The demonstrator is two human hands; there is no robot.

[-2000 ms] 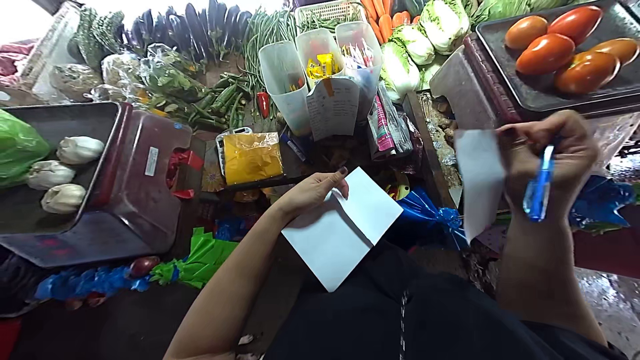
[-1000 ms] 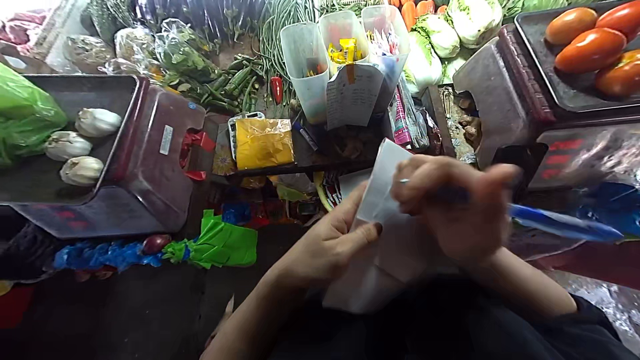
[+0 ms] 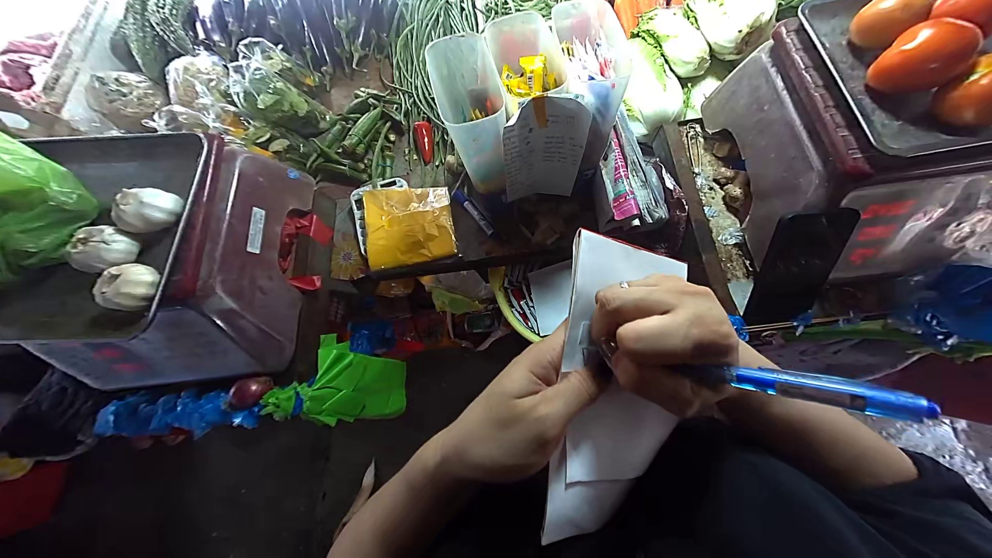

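Note:
My left hand (image 3: 527, 411) holds a small white paper pad (image 3: 620, 449) from its left side, the thumb lying on the sheets. The pad is tilted over my lap, and its top edge shows a thin red border. My right hand (image 3: 670, 341) is closed around a blue pen (image 3: 837, 391) and rests on the upper part of the pad. The pen's rear end points to the right; its tip is hidden behind my fingers. A ring sits on one finger of that hand.
Left, a scale (image 3: 256, 256) bears a tray with garlic bulbs (image 3: 147, 209). Right, another scale (image 3: 783, 116) carries tomatoes (image 3: 922, 58). Ahead stand plastic holders (image 3: 473, 132) with a written paper (image 3: 546, 147), beside a yellow packet (image 3: 411, 227). Vegetables lie behind; a green plastic bag (image 3: 353, 384) hangs at left.
My right hand, off to the right two seconds ago with a loose white sheet and the pen, has come onto the pad. The pad, lying open earlier, is now held upright and narrower.

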